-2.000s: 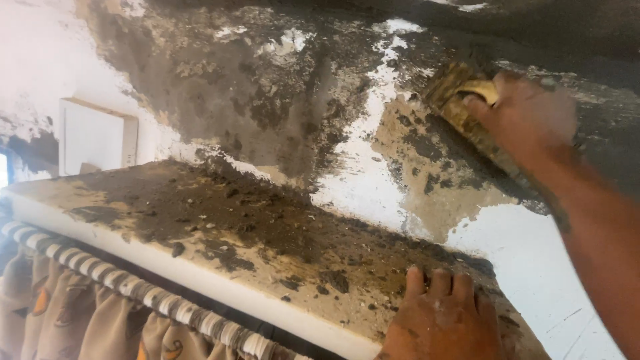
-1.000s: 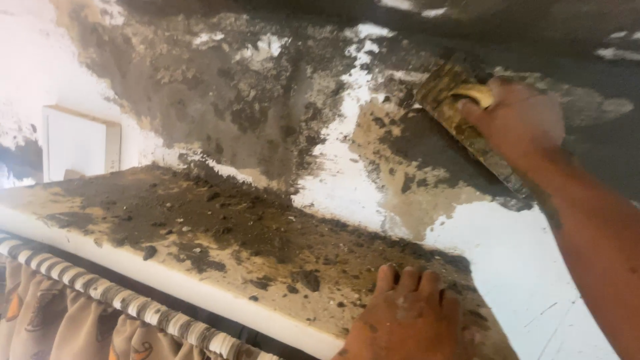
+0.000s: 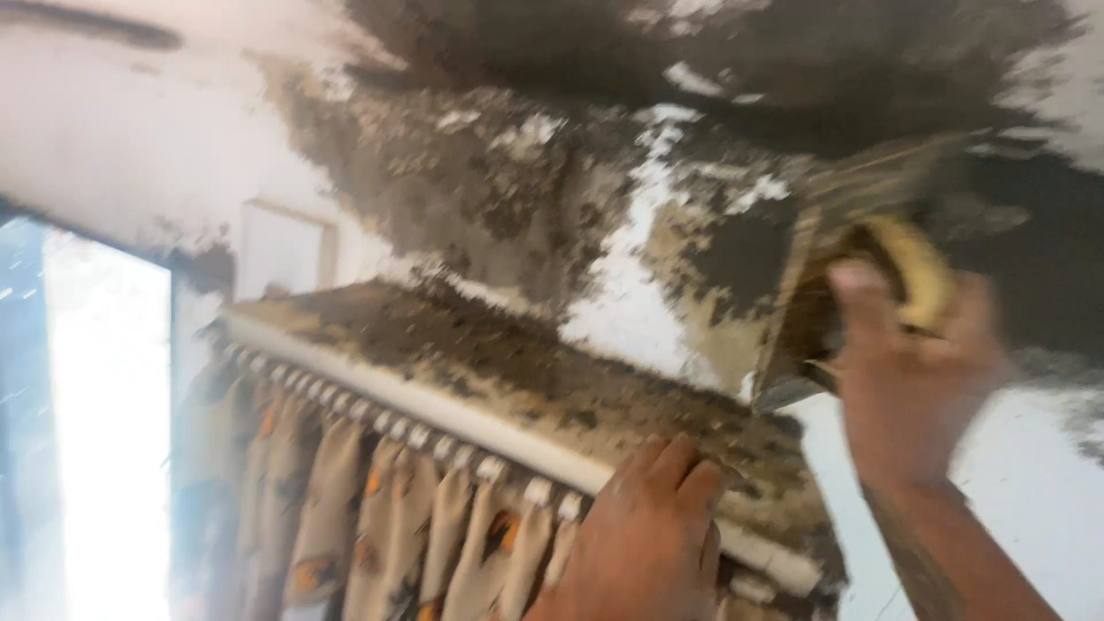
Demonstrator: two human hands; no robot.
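Observation:
My right hand (image 3: 918,371) grips the curved yellow handle (image 3: 914,267) of a plasterer's float (image 3: 793,302), smeared with grey mortar. Motion blurs both the float and the hand; the float is tilted near the wall, and its contact with it cannot be told. Below and to the left, my left hand (image 3: 651,517) rests with its fingers over the front edge of a ledge (image 3: 517,440). Dark crumbs of mortar lie along the ledge top. Behind it the wall bears rough grey mortar (image 3: 483,198) and bare white patches (image 3: 634,302).
A curtain (image 3: 414,509) with an orange and dark pattern hangs from rings on a rod (image 3: 397,423) under the ledge. A small white panel (image 3: 280,250) stands out at the ledge's far end. Bright light comes through an opening (image 3: 108,414) at the left.
The float has turned from lying along the wall to a steeper tilt, still in my right hand. My left hand stays at the ledge. The view has swung, bringing the bright opening in.

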